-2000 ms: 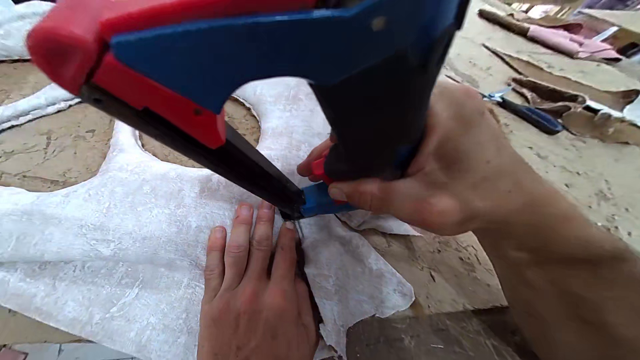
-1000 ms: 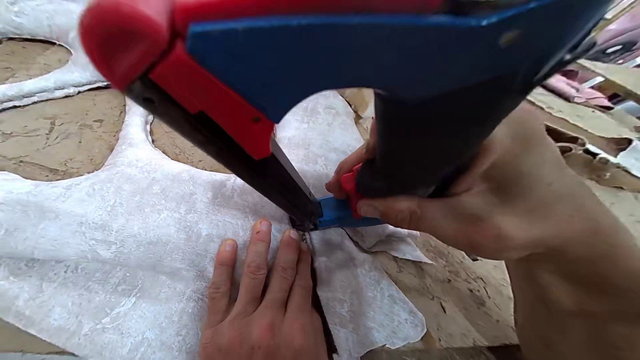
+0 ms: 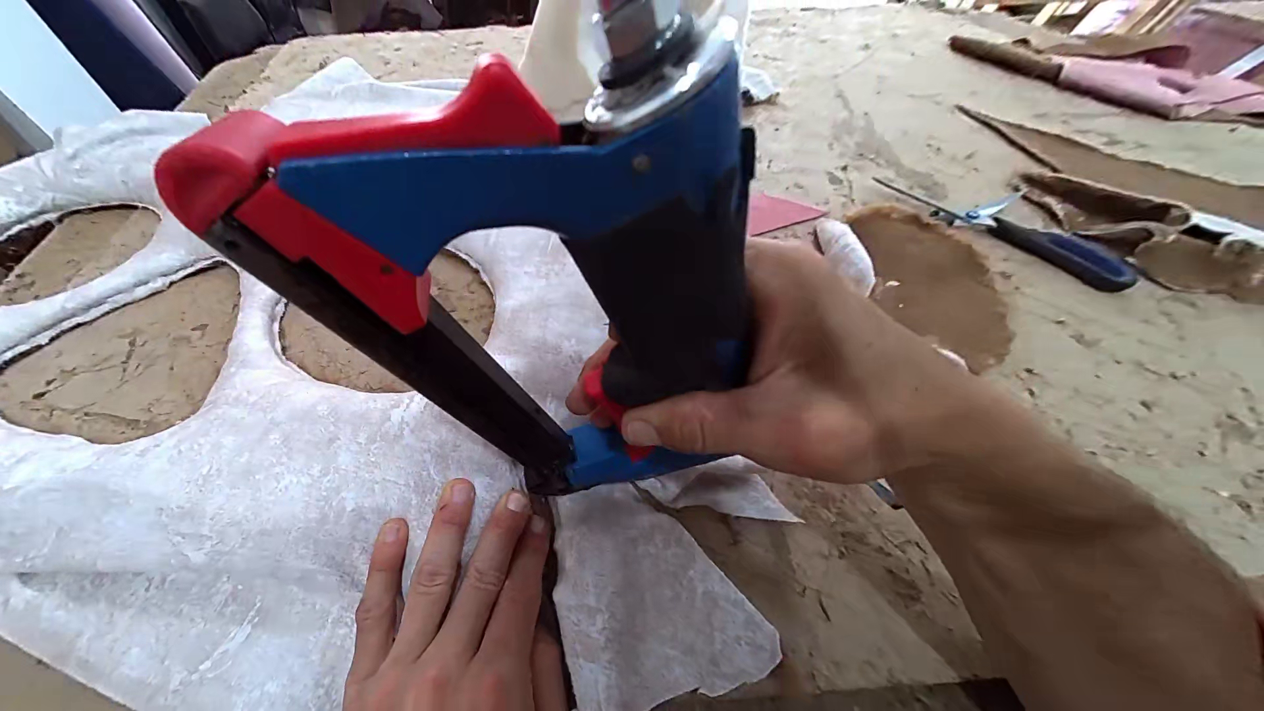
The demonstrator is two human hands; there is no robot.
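Note:
A blue and red pneumatic stapler (image 3: 494,188) stands tilted in my right hand (image 3: 790,375), which wraps its black grip, with fingers at the red trigger. Its nose rests on the seam between two pieces of pale grey-white material with cut-out holes (image 3: 197,513), leather or hide by its look. My left hand (image 3: 454,612) lies flat on this material, palm down, fingertips just left of and below the nose. A smaller flap of the same material (image 3: 662,592) lies right of the dark seam. The spot directly under the nose is hidden.
On the worn tan work surface (image 3: 889,128) at right lie a dark blue-handled tool with thin metal jaws (image 3: 1066,252), brown scraps (image 3: 1106,202) and a pink piece (image 3: 1136,89). A brown oval patch (image 3: 938,286) lies beyond my right wrist. Dark items stand at the far left edge.
The view has tilted upward, showing more of the table and the stapler's top. Both hands keep about the same place at the seam, with the nose near my left fingertips.

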